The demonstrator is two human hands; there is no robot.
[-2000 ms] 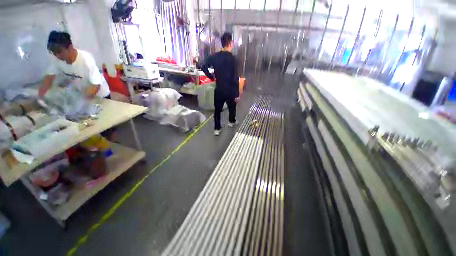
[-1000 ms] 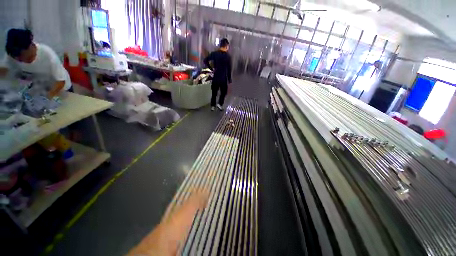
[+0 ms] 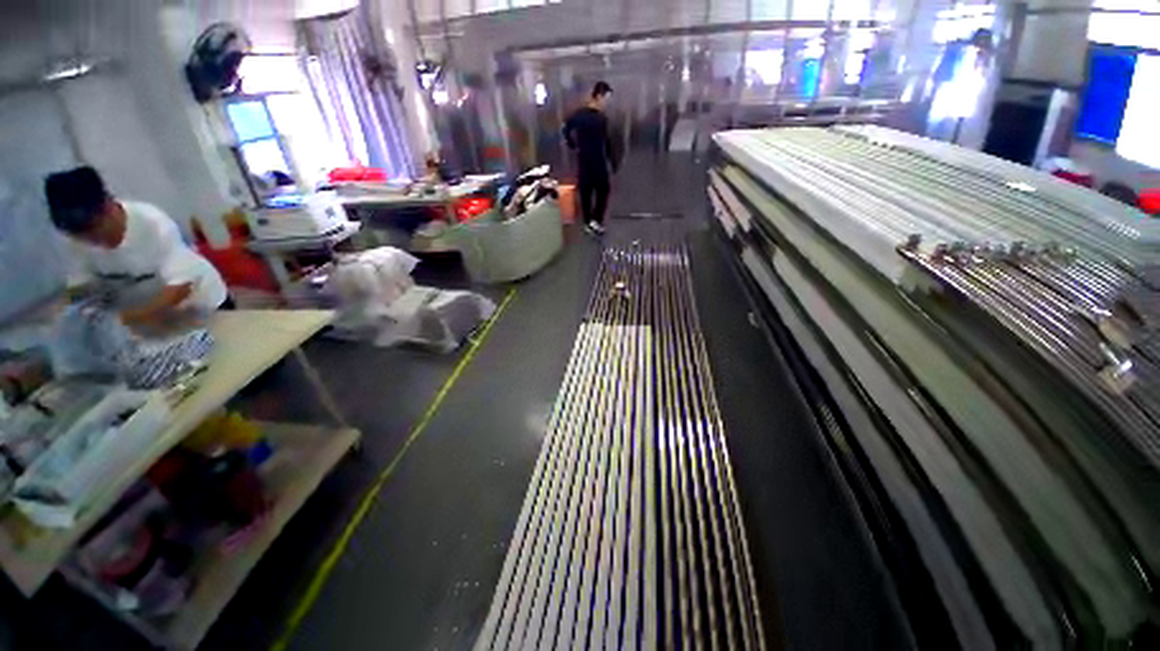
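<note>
Neither of my hands is in the picture. A long, low setting frame of steel tubes (image 3: 712, 483) lies on the grey floor in front of me. White curtain fabric (image 3: 585, 471) lies in long parallel ridges over its left part, ending partway along. The right side and far end show bare shiny tubes. A small brownish piece (image 3: 620, 290) lies on the bare tubes beyond the fabric edge. Its material is too small to tell.
Stacked frames (image 3: 814, 274) with pale cloth layers stand at the right, with small metal clips (image 3: 986, 251) on top. At left a person (image 3: 146, 261) handles cloth at a worktable (image 3: 274, 333). Another person (image 3: 592, 153) stands at the back, near a pale tub (image 3: 515, 244). A yellow line (image 3: 407, 448) crosses the floor.
The hand seen low in the middle one second ago is out of the picture. The view has shifted, and the standing person appears farther away and has moved beyond the frame's far end.
</note>
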